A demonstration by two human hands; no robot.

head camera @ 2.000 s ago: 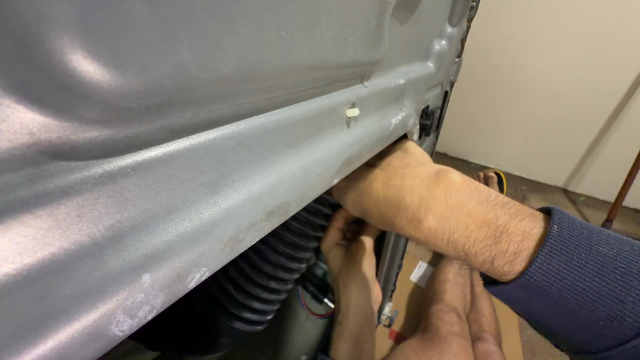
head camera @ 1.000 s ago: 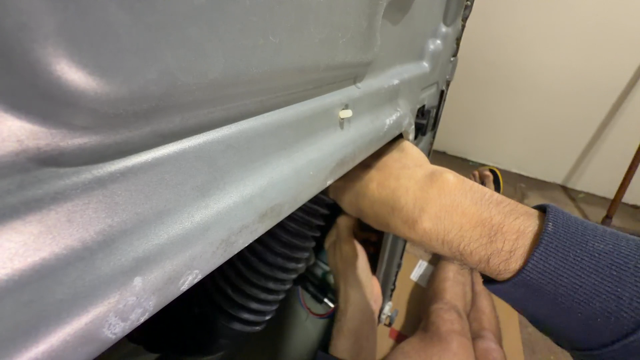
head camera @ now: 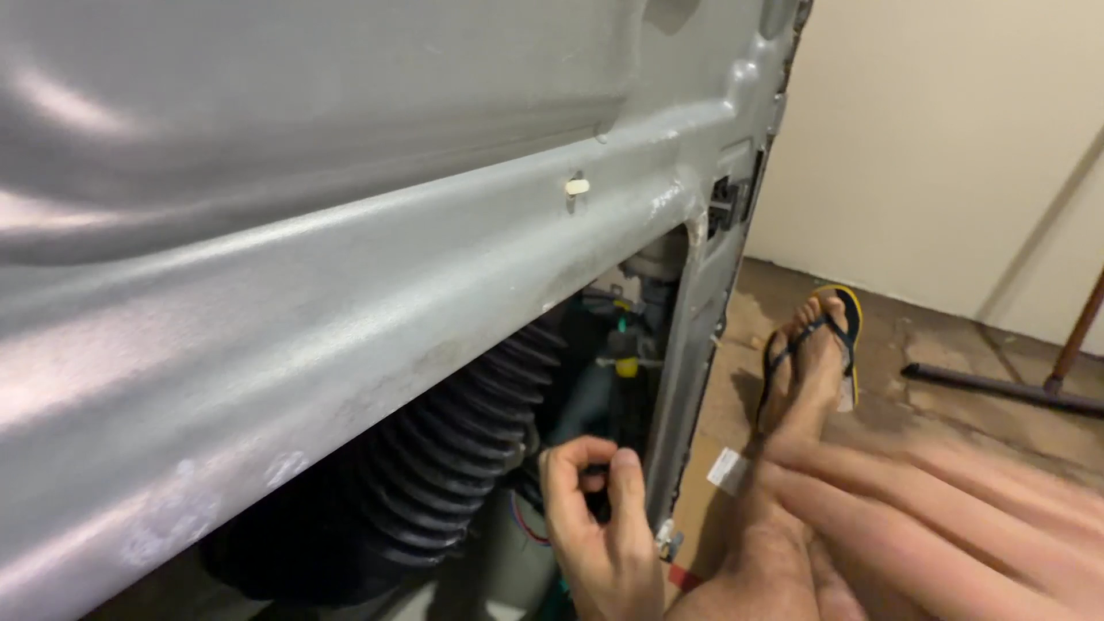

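Note:
A grey sheet-metal panel (head camera: pixel 345 285) of a machine's housing slants across the view, with a small pale clip (head camera: pixel 577 186) in it. Beneath its lower edge a black corrugated hose (head camera: pixel 448 448) runs beside wires and a yellow-capped part (head camera: pixel 626 367). My left hand (head camera: pixel 599 517) is raised at the opening, right of the hose, thumb and forefinger nearly meeting; whether something small is between them cannot be told. My right hand (head camera: pixel 940 517) is outside at the lower right, blurred, fingers extended over my leg, with nothing visible in it.
A foot in a flip-flop (head camera: pixel 811 345) rests on the brown floor right of the housing. Cardboard (head camera: pixel 703 500) with a white label lies below it. A squeegee or broom with a reddish handle (head camera: pixel 1082 332) stands near the pale wall (head camera: pixel 931 155).
My right hand and forearm, which reached in under the panel's edge, have come out to the lower right. The hose's surroundings and the yellow-capped part now show.

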